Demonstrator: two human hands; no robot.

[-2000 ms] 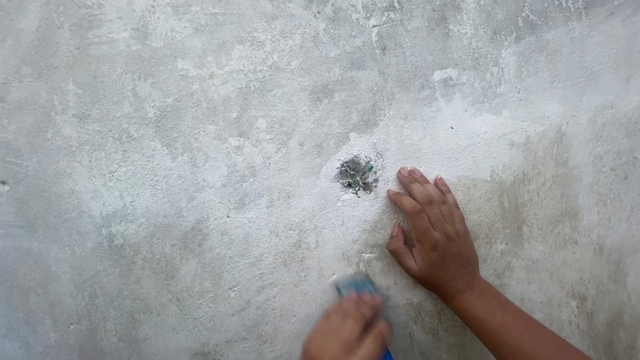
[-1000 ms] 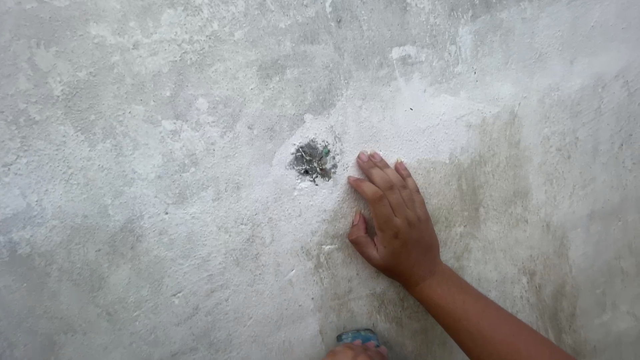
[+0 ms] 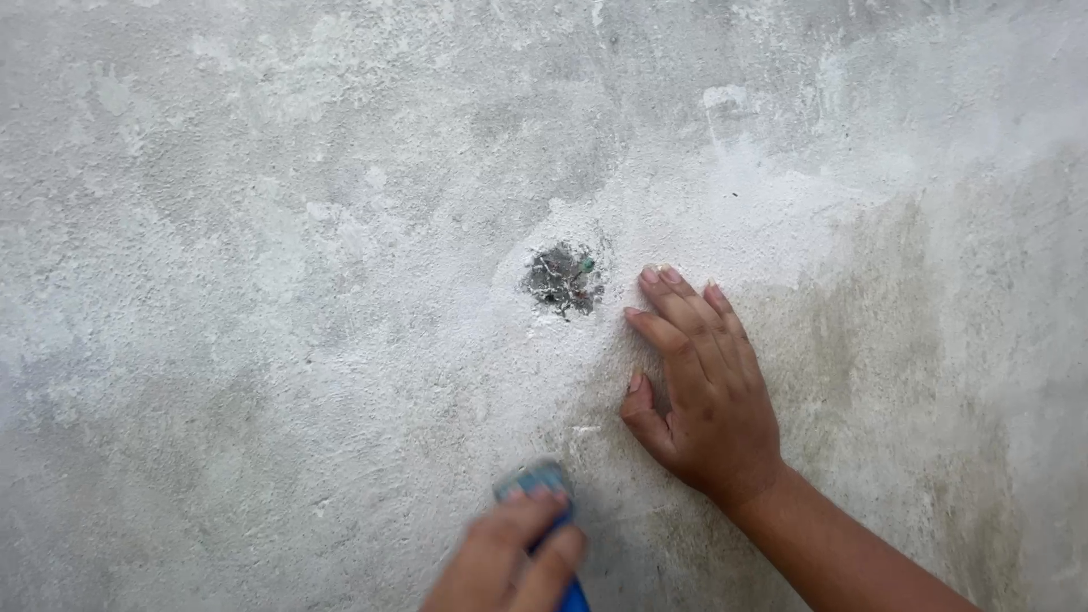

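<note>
A rough grey-white plastered wall point(image 3: 340, 255) fills the view, with a ragged dark hole point(image 3: 563, 279) near its middle. Pale strands or flakes and a small green bit show inside the hole. My right hand point(image 3: 710, 382) rests on the wall just right of and below the hole, back toward me, fingers spread slightly and holding nothing. At the bottom middle, my left hand point(image 3: 518, 548) grips a blue-handled tool point(image 3: 534, 478) against or close to the wall; motion blur and my fingers hide whether it is a brush or a scraper.
Around the hole and to its upper right lies a whiter patch point(image 3: 782, 217) of the wall surface. Brownish, darker stains point(image 3: 884, 340) run down the right side. A small raised white mark point(image 3: 724, 96) is higher up.
My left hand and the blue-handled tool have come up from the bottom edge, where only a part showed one second ago. My right hand stays beside the hole. The view has shifted slightly.
</note>
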